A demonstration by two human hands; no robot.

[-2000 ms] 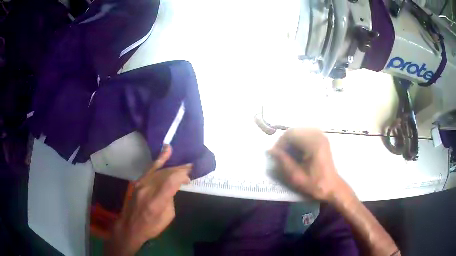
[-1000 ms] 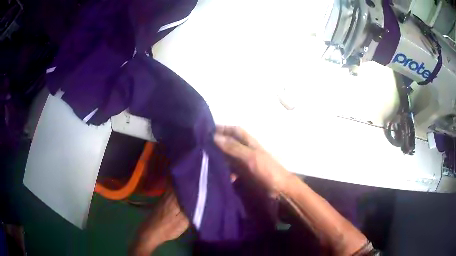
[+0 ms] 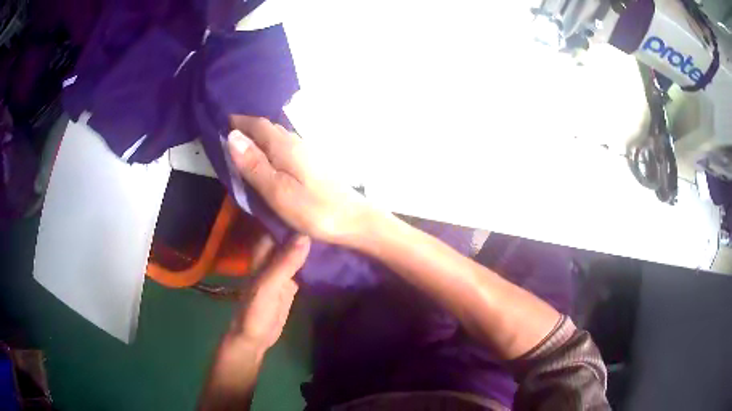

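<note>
A purple garment (image 3: 249,68) with thin white piping lies over the left end of the white machine table (image 3: 449,144). A folded part of it hangs down over the front edge. My right hand (image 3: 281,172) lies on this part with its thumb up and fingers against the cloth. My left hand (image 3: 277,289) is below, its fingertips at the lower end of the cloth, near my right wrist. The left fingers are partly hidden behind the cloth and slightly blurred. A white piping strip shows beside the right hand.
The sewing machine (image 3: 674,56) stands at the upper right, with dark-handled scissors (image 3: 660,164) below it. A white side extension (image 3: 96,229) is at the left. An orange-edged stool or frame (image 3: 205,261) is under the table over the green floor. A blue thing is at the lower left corner.
My right hand has moved from the table onto the garment, up and left. The garment part has been drawn to the table edge and folded up. The view has shifted.
</note>
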